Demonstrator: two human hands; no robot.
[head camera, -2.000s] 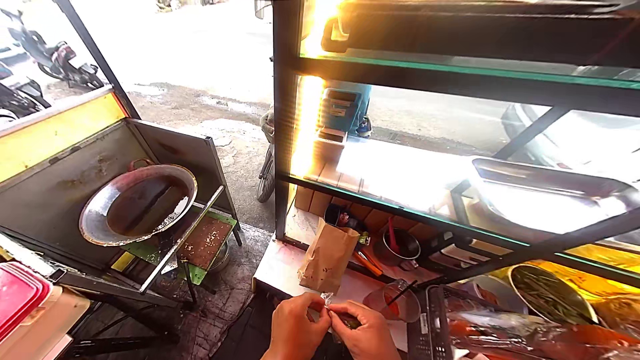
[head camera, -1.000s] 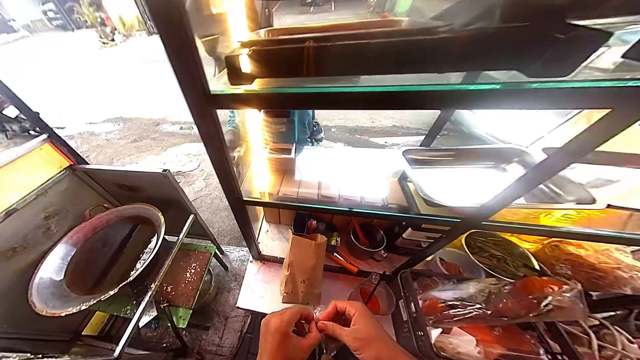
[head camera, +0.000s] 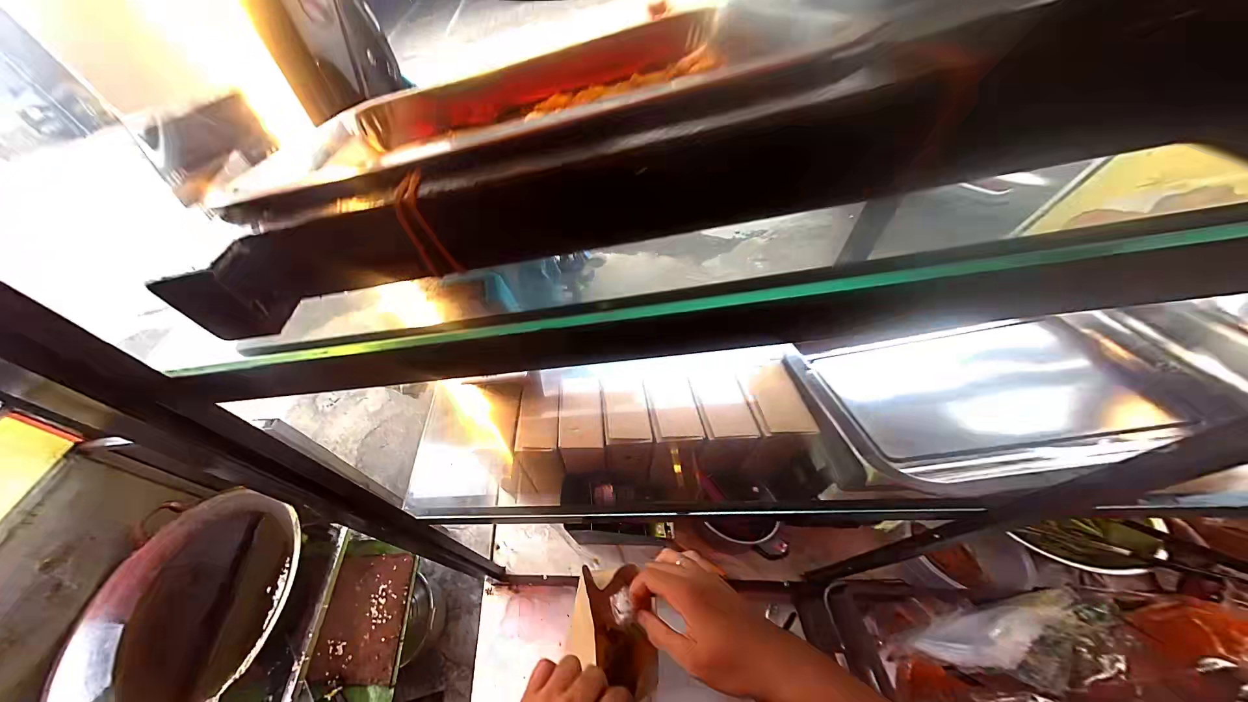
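Low in the head view, a brown paper bag stands with its mouth open. My left hand is at the bag's lower front, its fingers curled; whether it grips the paper cannot be told. My right hand is at the bag's mouth, thumb and fingers pinching a small clear plastic packet with whitish contents just inside the opening. The inside of the bag is dark, and what lies at its bottom cannot be made out.
A glass shelf in a dark frame crosses above my hands, with a food tray over it. Beyond are upright cardboard boxes and a steel tray. A large wok sits at left, plastic-bagged food at right.
Both hands were together in front of the upright paper bag; now the right hand is at its mouth with the packet and the left is at its lower front. The view has shifted closer to the shelves.
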